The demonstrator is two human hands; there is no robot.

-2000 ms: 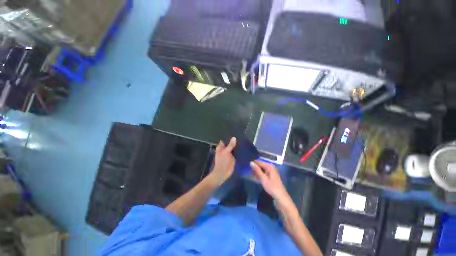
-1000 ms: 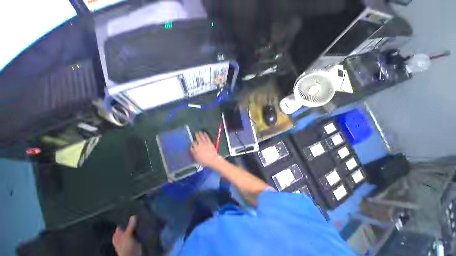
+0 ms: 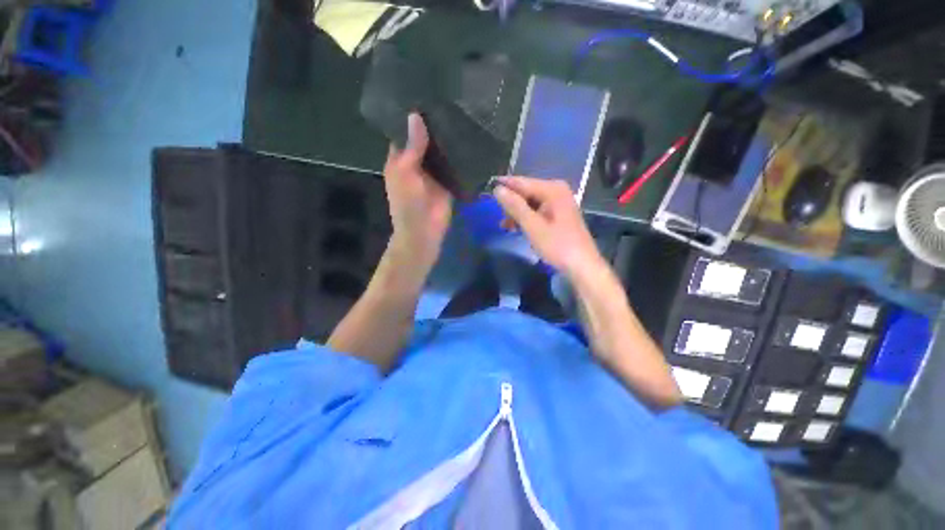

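Observation:
A dark smartphone is held tilted above the bench's front edge; its outline merges with the dark bench top. My left hand grips its left side, thumb up. My right hand has thumb and forefinger pinched at its near right end; whether a cable end is also between them cannot be told. A blue-grey antenna coupler plate with a pale frame lies bare just beyond my right hand. A second plate, further right, bears another dark smartphone with a thin black cable at its end.
Black mouse and red pen lie between the plates. Blue RF cable runs behind, below the tester. Another mouse and a white fan stand right. Phone trays are front right; a black tray is left.
My right hand has left the mouse and come to the phone's end. My left hand has risen from the lower left and now holds the phone. The view has turned back left.

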